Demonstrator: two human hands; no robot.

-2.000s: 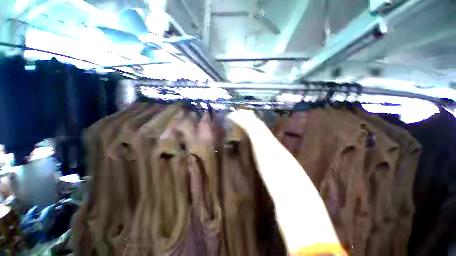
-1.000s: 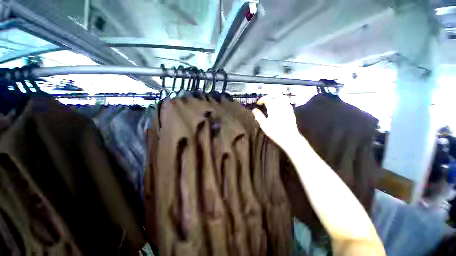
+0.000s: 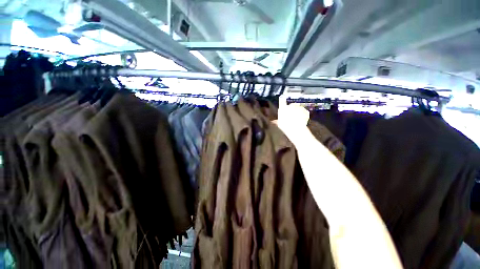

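Several brown sleeveless vests [image 3: 242, 173] hang close together on black hangers [image 3: 252, 84] from the rail, in the middle of the view. My right arm reaches up from the lower right. My right hand [image 3: 292, 116] is raised just below the rail, at the shoulders of the right-hand vests in this group. The hand is overexposed and its fingers look bent, so I cannot tell whether it grips a hanger or cloth. My left hand is out of view.
A long grey rail [image 3: 184, 75] runs across above the garments. More brown vests [image 3: 68, 163] hang at left beside a dark brown garment [image 3: 145, 152]. Dark garments [image 3: 421, 168] hang at right. Grey-blue garments [image 3: 187, 131] show behind.
Since one second ago, the view has shifted left, so the middle vests and my right hand's surroundings show further right. My right hand remains raised by the same group; its fingers look more bunched.
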